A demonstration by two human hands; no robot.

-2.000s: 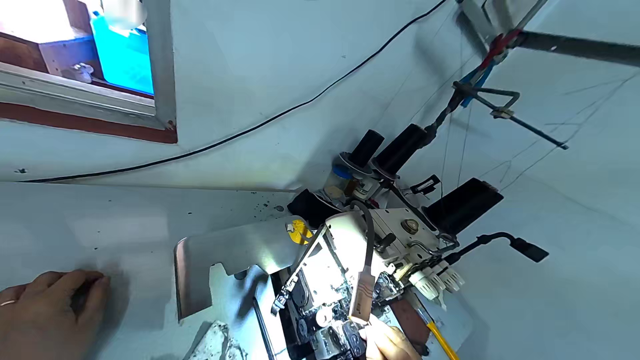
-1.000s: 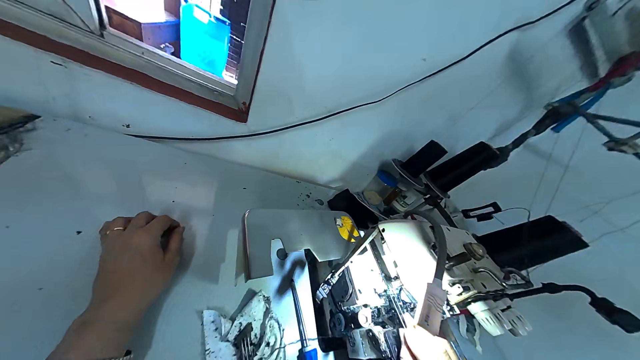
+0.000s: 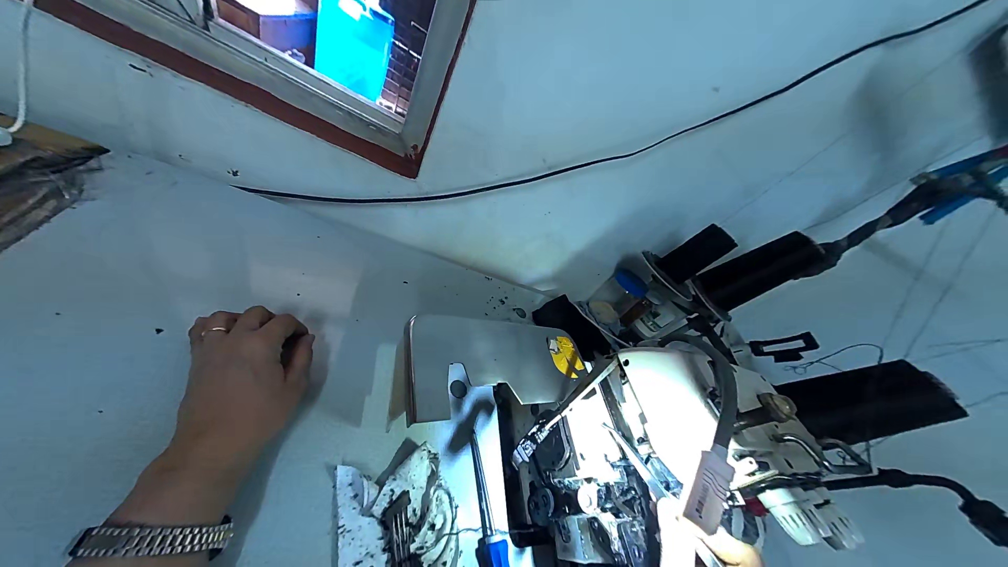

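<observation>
My left hand, with a ring and a metal-band watch, rests knuckles up on the pale table, its fingers curled together and nothing visible in it. My right hand is at the lower right, partly behind a grey tag-like piece on a cable, at the exposed mechanism of an overlock sewing machine. Slim metal tweezers extend from its fingers into the machine. A screwdriver with a blue handle lies left of the mechanism, near a black-stained white cloth. The machine's metal cover plate stands out towards my left hand.
Black thread cones and a blue-capped jar stand around the machine's far side. A black cable runs along the wall below a window. A dark, plastic-wrapped object sits at the table's left edge.
The view has swung left, bringing my left wrist and watch into sight. My left hand stays resting on the table, and my right hand remains at the machine.
</observation>
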